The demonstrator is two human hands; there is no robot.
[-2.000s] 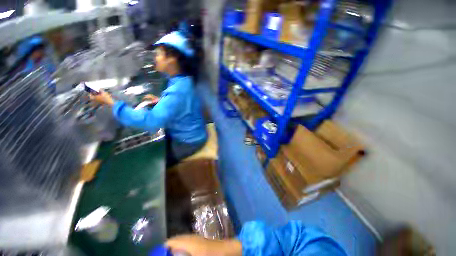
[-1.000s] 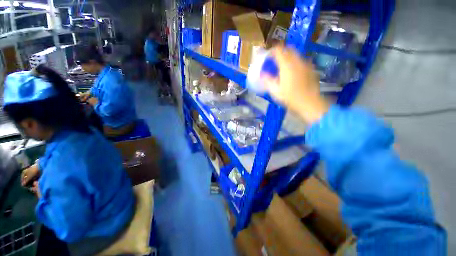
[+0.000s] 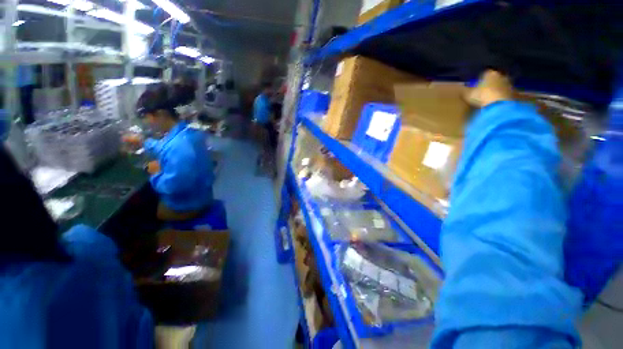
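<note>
My right hand (image 3: 493,88) is raised at the upper right, above the open flap of a cardboard box (image 3: 425,158) on the blue shelf rack. The arm in its blue sleeve reaches up from the bottom right. A small blue patch, the visible part of a blue-and-white object (image 3: 472,83), shows at my fingers; the rest is hidden or blurred. My left hand is out of the picture.
Blue bins and clear bags (image 3: 382,276) fill the lower shelves (image 3: 403,187). A person in a blue smock (image 3: 186,167) sits at the green bench (image 3: 109,194). An open carton (image 3: 217,272) stands by the aisle. Another person's blue shoulder is close at lower left.
The view has turned from the bench to the rack and moved closer to it. My right hand has risen from low in the picture, with the blue-and-white object, to the upper shelf.
</note>
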